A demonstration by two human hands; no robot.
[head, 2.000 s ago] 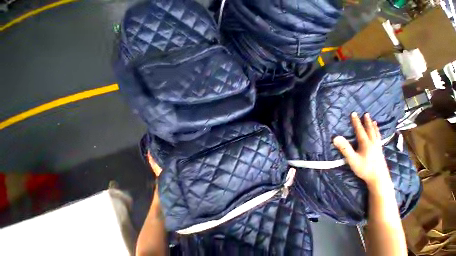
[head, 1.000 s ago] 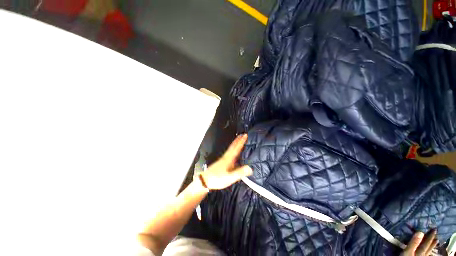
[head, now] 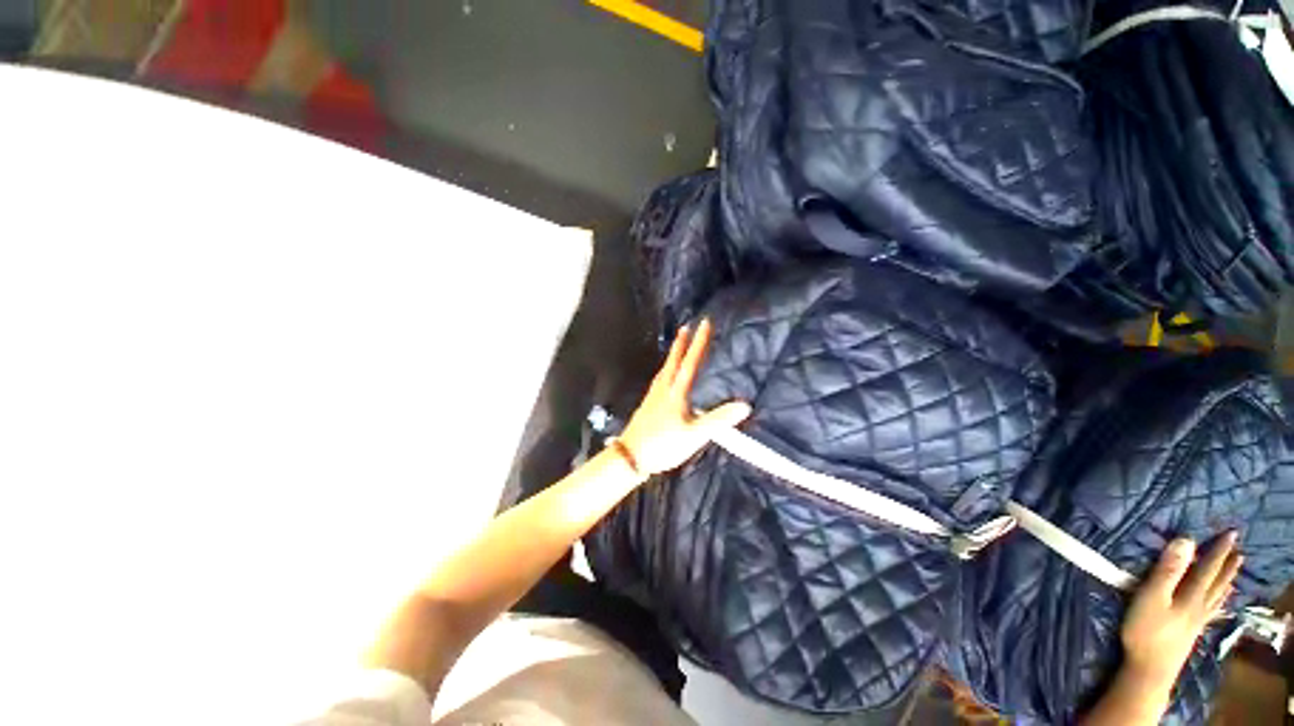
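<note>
Navy quilted backpack bundles lie in front of me. The nearest bundle (head: 880, 369) has a white tie strip (head: 837, 489) around it, knotted near its right side. My left hand (head: 678, 411) rests on this bundle's left side at the strip's end, fingers spread. My right hand (head: 1181, 603) lies spread on a second tied bundle (head: 1164, 454) at the right, beside its white strip. Neither hand is closed around anything that I can see.
A large white table (head: 284, 383) fills the left side, its corner close to my left hand. More navy bundles (head: 922, 128) are piled beyond, another with a white strip at the top right. Grey floor (head: 525, 85) with a yellow line shows behind the table.
The view has swung so the white table fills the left. Since one second ago, my left hand has settled against the near bundle, and my right hand shows more fully on the right bundle.
</note>
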